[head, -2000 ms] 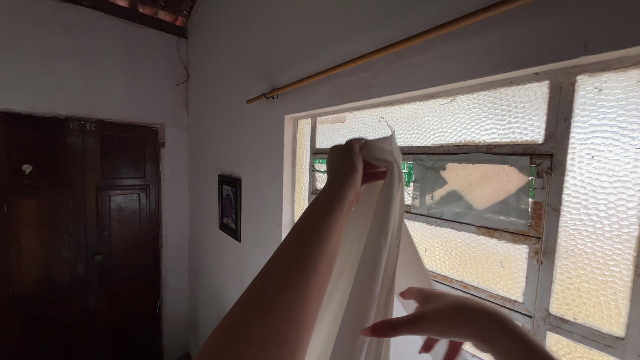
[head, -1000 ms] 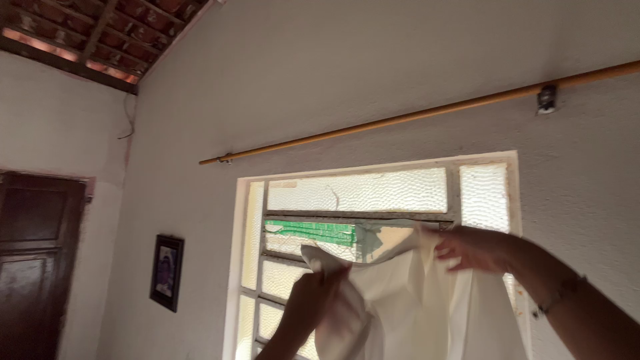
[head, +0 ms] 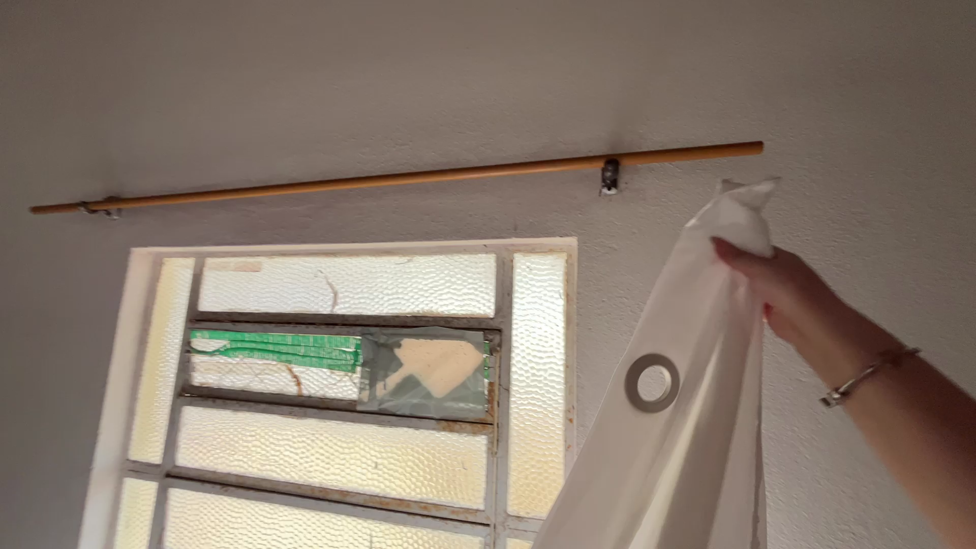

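Observation:
My right hand [head: 762, 278], with a bracelet [head: 869, 377] on its wrist, grips the gathered top of a white curtain [head: 686, 457]. A round metal grommet [head: 653, 383] shows near the curtain's left edge, below the hand. The bunched cloth top sits just below and beside the right end of a wooden curtain rod [head: 427, 177], apart from it. The rod rests on a right bracket [head: 610, 177] and a left bracket [head: 103, 207] on the wall. My left hand is out of view.
Below the rod is a metal-framed window [head: 347, 320] with textured glass panes. One row holds green strips [head: 278, 349] and a patched grey sheet [head: 427, 374]. The rod's right end projects past its bracket, beside the plain wall [head: 854, 191].
My left hand has left the view. My right hand has raised the curtain's bunched top to near the rod's right end. The view has tilted up and turned right.

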